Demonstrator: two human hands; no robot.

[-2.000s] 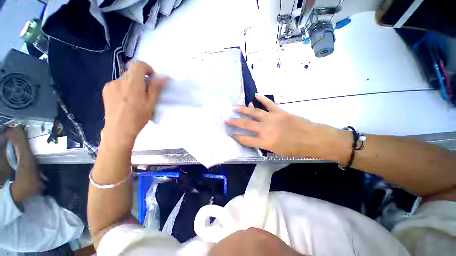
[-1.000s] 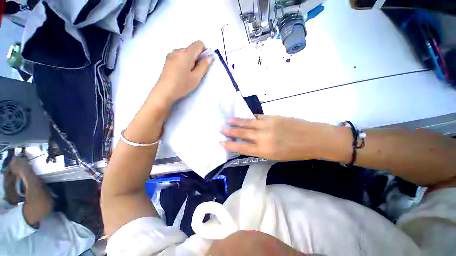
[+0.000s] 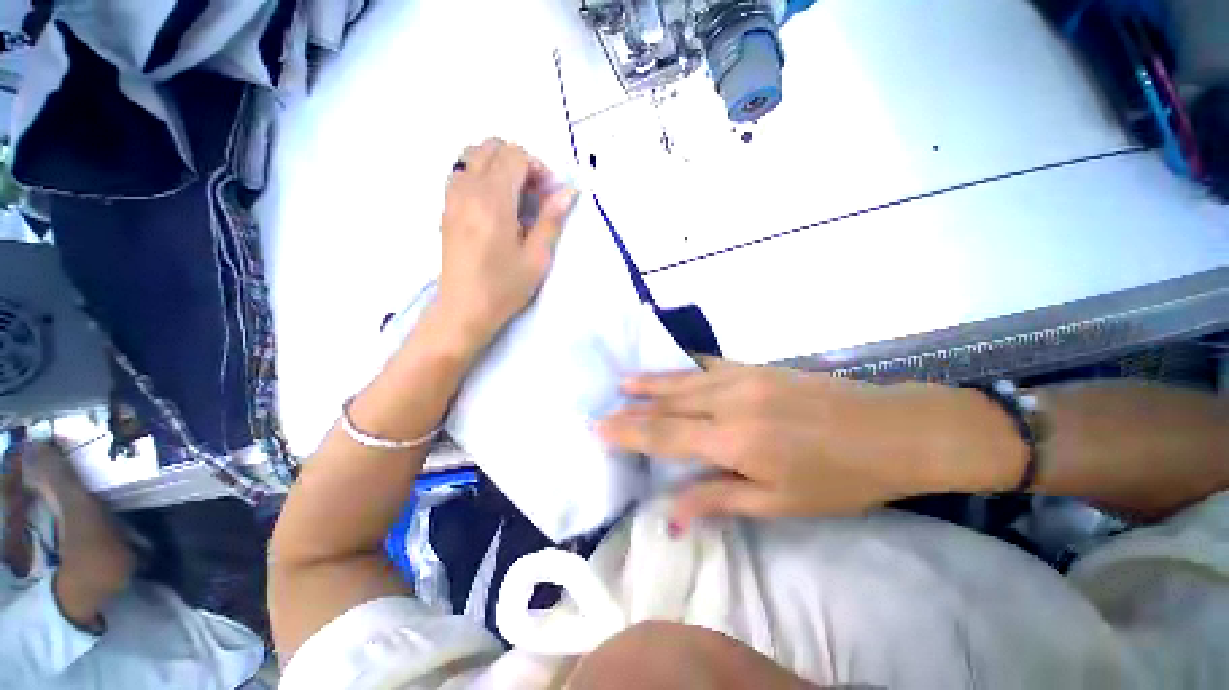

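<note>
A white piece (image 3: 546,391) lies slanted over the front edge of the white machine table, its lower corner hanging past the edge. A navy piece (image 3: 690,328) shows as a thin dark strip and a small tab along its right side. My left hand (image 3: 501,236) pinches the top corner of the white piece between thumb and fingers. My right hand (image 3: 735,438) lies spread on the lower right part of the cloth, slightly blurred; its fingertips touch the cloth. The presser foot area (image 3: 654,68) is above, apart from the cloth.
A grey ribbed knob (image 3: 745,68) is beside the presser foot. Navy garment pieces (image 3: 142,270) are heaped at the left. Pink and blue snips (image 3: 1162,101) lie at the upper right. A measuring tape (image 3: 997,337) runs along the front edge. Another person's arm (image 3: 74,539) is at the lower left.
The white piece has turned and moved down towards me over the table edge. My left hand has moved right to its top corner. My right hand has moved slightly down. The view has shifted.
</note>
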